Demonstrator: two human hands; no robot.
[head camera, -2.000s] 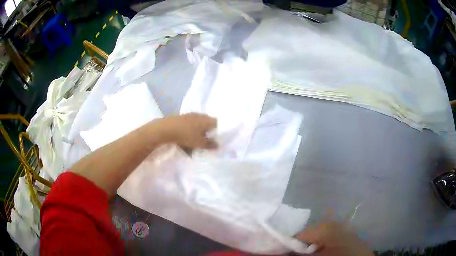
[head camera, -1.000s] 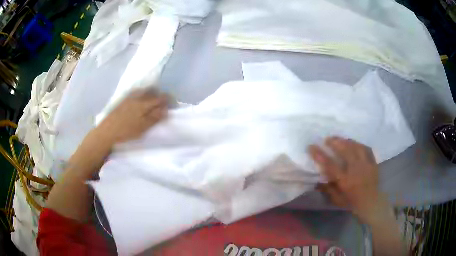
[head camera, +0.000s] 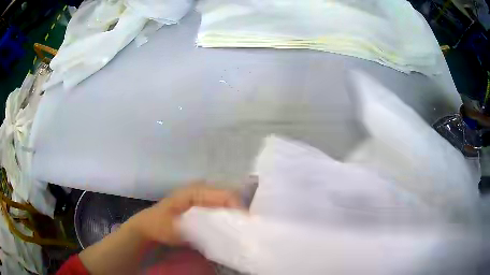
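White garment pieces (head camera: 344, 198) are in motion and blurred over the front right of the grey pressing board (head camera: 129, 123). My left hand (head camera: 188, 212) is at the board's front edge, closed around the left end of the white cloth. The cloth spreads from it toward the right edge of the picture. My right hand is not visible; it may be behind the cloth or beyond the picture's edge.
A stack of white pieces (head camera: 301, 27) with yellowish edges lies at the far side. Loose white cloth (head camera: 102, 40) lies far left. A steam iron (head camera: 456, 131) is at the right. A fan (head camera: 96, 220) is below the board at left, beside yellow cart bars (head camera: 27, 233).
The white garment piece has moved off the board's middle and left toward the front right. My left hand has moved down and right. My right hand has gone from sight.
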